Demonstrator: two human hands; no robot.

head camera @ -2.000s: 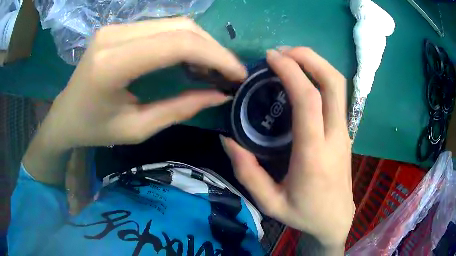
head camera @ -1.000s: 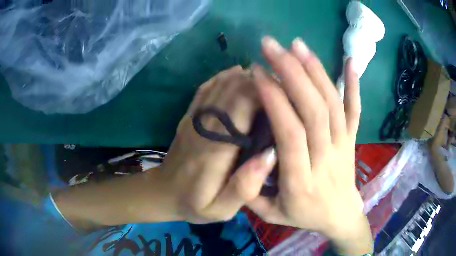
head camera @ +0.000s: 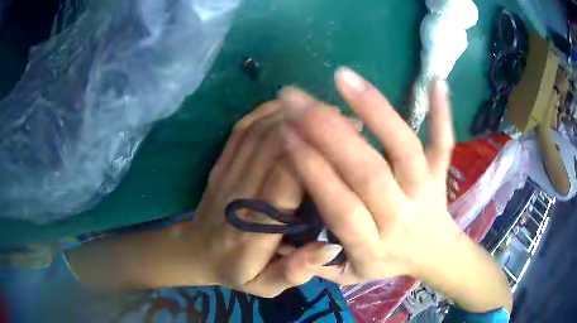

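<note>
Both my hands are closed around a dark speaker (head camera: 307, 234), which is mostly hidden between them in front of my body. A black strap loop (head camera: 256, 216) sticks out from it to the left, over the back of my left hand. My left hand (head camera: 250, 195) wraps the speaker from the left, its thumb near the lower end. My right hand (head camera: 379, 195) lies over the speaker from the right, palm side against it, with two fingers spread upward. The speaker's end face cannot be seen.
A crumpled clear plastic bag (head camera: 120, 94) covers the bench's left side. A white wrapped mallet (head camera: 443, 38) lies at upper right. Black rings (head camera: 506, 57) lie beside a brown carton (head camera: 533, 82). A red crate (head camera: 471, 167) with plastic is below the edge. Another person's arm (head camera: 552, 151) is far right.
The speaker's marked end face has gone out of sight between my hands, and the strap loop has come into view. The view has shifted and tilted, showing more of the plastic bag.
</note>
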